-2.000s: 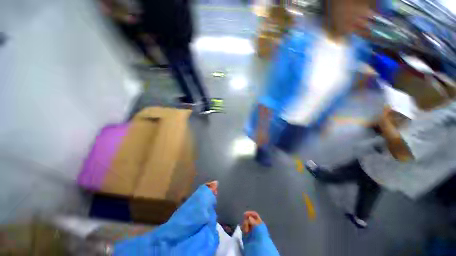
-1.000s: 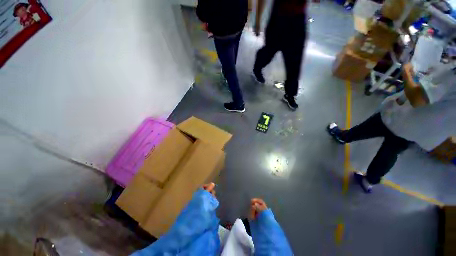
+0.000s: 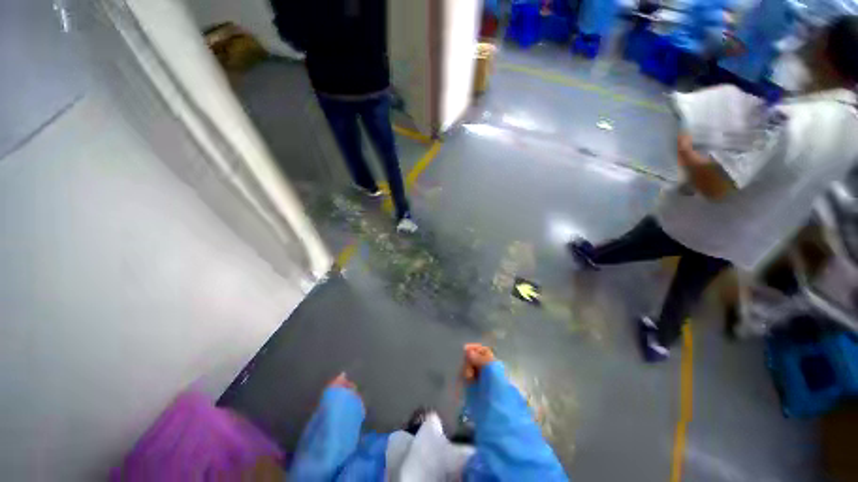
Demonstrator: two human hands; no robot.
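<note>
My left hand shows at the lower middle as small fingertips past a blue sleeve; most of it is hidden by the sleeve and it is blurred, so its hold cannot be told. My right hand is to the right of it, with fingers curled in at the end of the other blue sleeve. Nothing is seen in it. Both hands are held apart above the grey floor.
A pink crate is at the lower left by a white wall. A person in dark clothes is ahead. A person in a pale top holds papers at right. A blue crate is at the right.
The view has moved forward; the pink crate has slid to the lower left and the carton is mostly out of view. One dark-clothed person has left the view. A doorway edge and blue-clothed people now show.
</note>
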